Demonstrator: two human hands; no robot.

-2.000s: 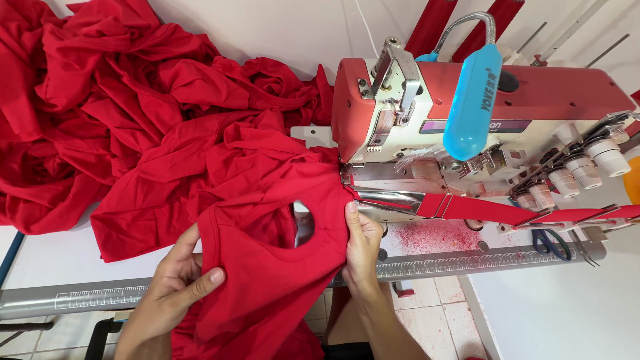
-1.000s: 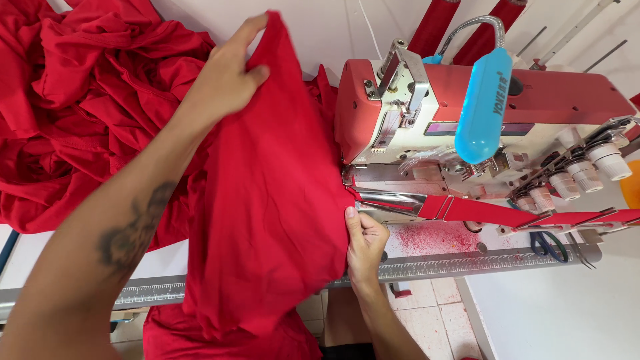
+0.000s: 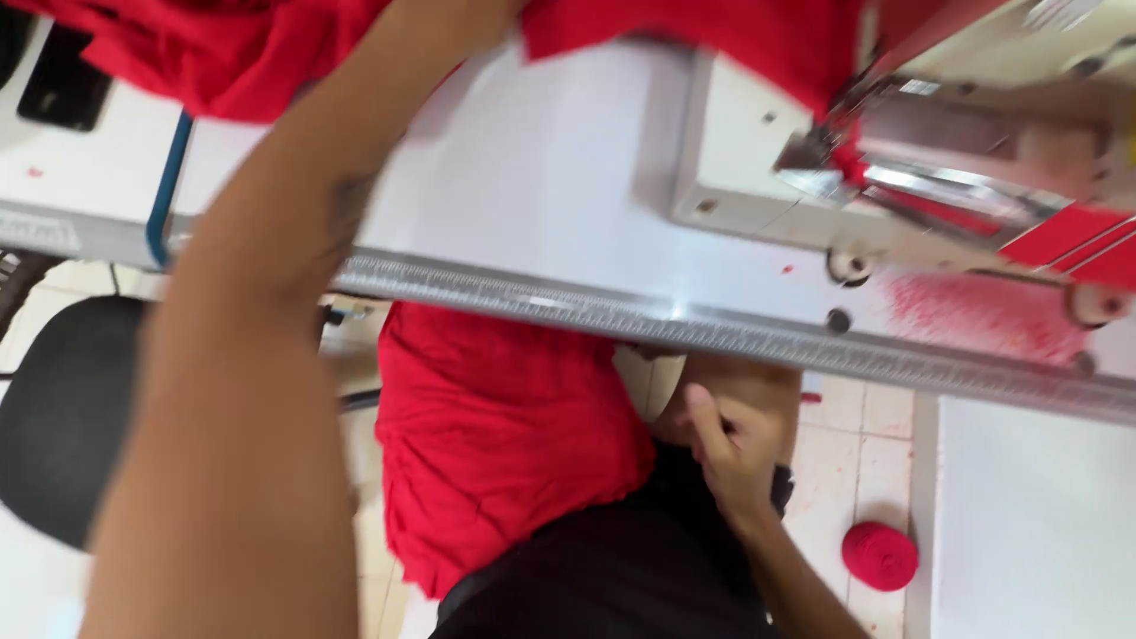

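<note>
Near the top edge, my left arm reaches up across the sewing table (image 3: 515,169), and the fingers of my left hand (image 3: 484,13) are cut off by the frame. Red fabric (image 3: 692,22) runs from beside that hand to the needle area of the sewing machine (image 3: 754,160). My right hand (image 3: 732,439) is below the table edge over my lap, its fingers partly curled, with no cloth seen in it. More red fabric (image 3: 506,435) lies over my lap to the left of it. A red strip (image 3: 1083,244) passes through a metal binding folder (image 3: 950,191) at the machine.
A ruler strip (image 3: 568,302) runs along the table edge. A heap of red fabric (image 3: 222,53) and a black phone (image 3: 67,80) are at upper left. A dark chair (image 3: 71,417) stands at left. A red roll (image 3: 879,555) is on the tiled floor. Red lint (image 3: 985,315) lies beside the machine.
The view has swung down and closer. My right hand has let go of the red cloth and moved down off the table. The cloth that covered the table front has moved up and away.
</note>
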